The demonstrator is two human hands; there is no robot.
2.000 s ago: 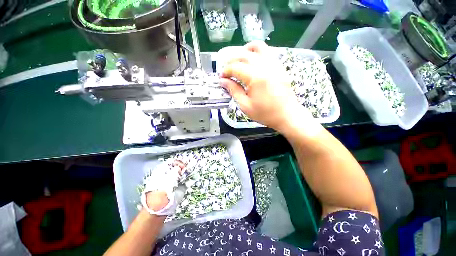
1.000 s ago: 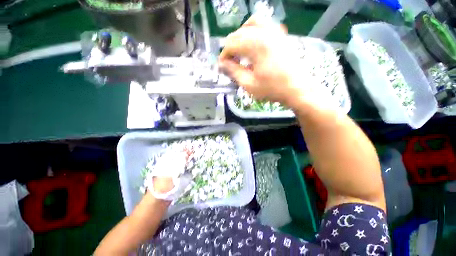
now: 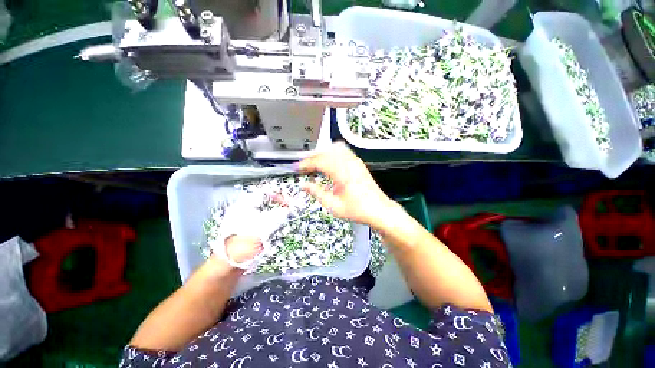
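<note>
The near parts bin (image 3: 177, 215) is a translucent whitish tub at my lap, with a loose heap of small white and green workpieces (image 3: 323, 248). My left hand (image 3: 251, 221), in a thin white glove with bare fingertips, rests in the heap at the bin's left half. My bare right hand (image 3: 343, 185) is over the bin's right rear part, fingers bent, close to the left fingertips. Whether either hand holds a piece is too small and blurred to tell. The loading fixture (image 3: 348, 75) at the right end of the machine arm has no hand at it.
The air cylinder (image 3: 176, 50) lies above the machine base (image 3: 291, 128), behind the near bin. The far parts bin (image 3: 431, 146), full of pieces, stands right of the fixture. A side bin (image 3: 556, 93) stands further right. Red stools (image 3: 82, 267) are under the bench.
My right hand has left the fixture and come down to the near bin. My left hand has stayed in the bin, slightly further right. The view has tilted downward and shifted.
</note>
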